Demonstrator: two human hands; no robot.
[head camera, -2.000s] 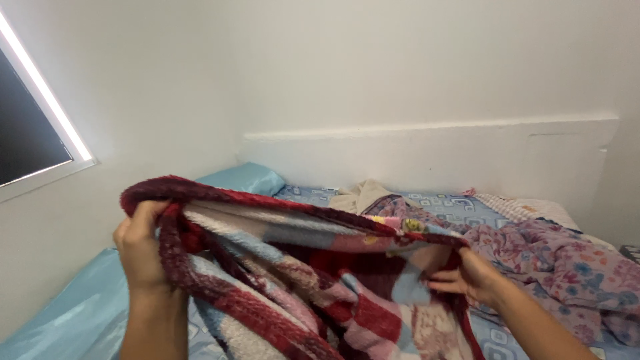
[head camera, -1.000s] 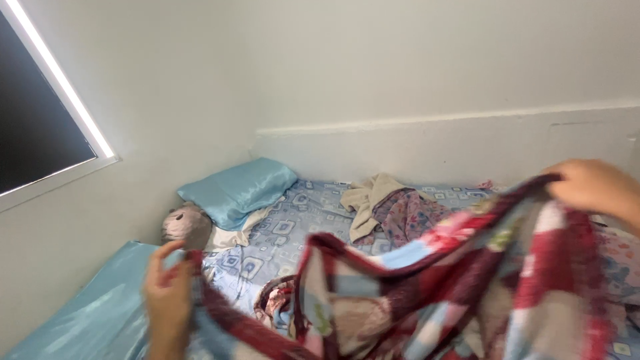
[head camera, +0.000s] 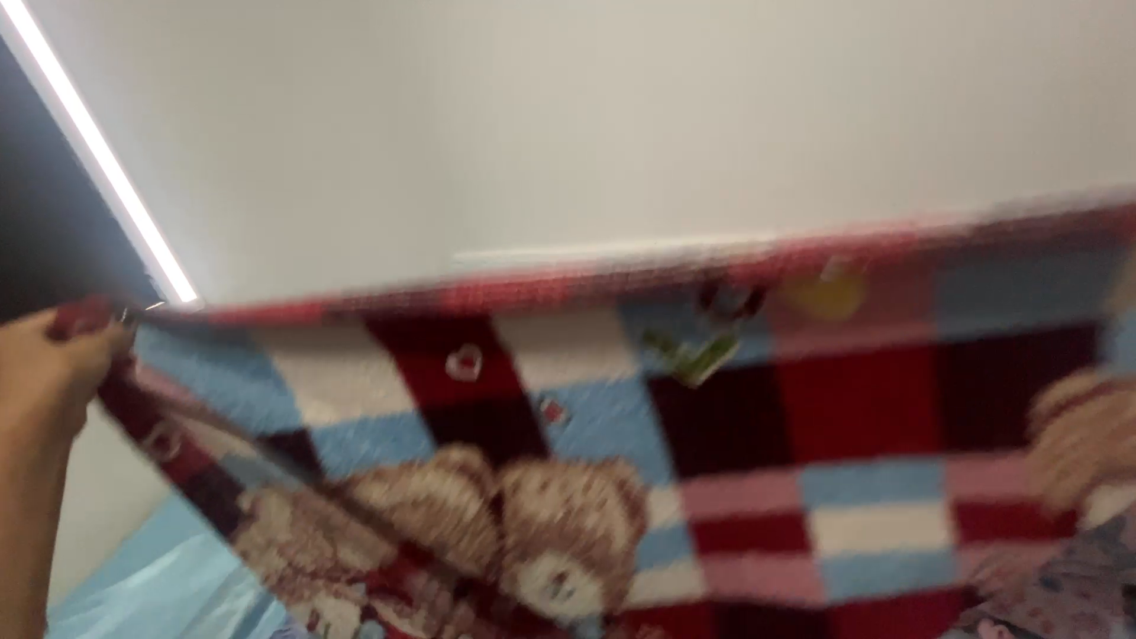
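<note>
A plush blanket (head camera: 728, 426) with red, dark red, blue and cream checks and printed teddy bears hangs spread out across the head view. At the left edge my left hand (head camera: 67, 364) grips its upper left corner. The top hem runs from there, slightly rising, to the right edge of the view. A fold of the blanket slants down from the left corner. My right hand is out of view, beyond the right edge. The blanket hides most of the bed.
Light blue satiny fabric (head camera: 177, 577) shows at the lower left. A patterned purplish cloth (head camera: 1065, 586) lies at the lower right. Behind the blanket stands a pale wall (head camera: 621, 115). A dark window with a bright white frame edge (head camera: 106, 160) is at the upper left.
The blanket was bunched and sagging between both hands; now it is raised and stretched wide, with its bear print showing. The right hand has left the view. The pillow and mattress seen before are covered from sight.
</note>
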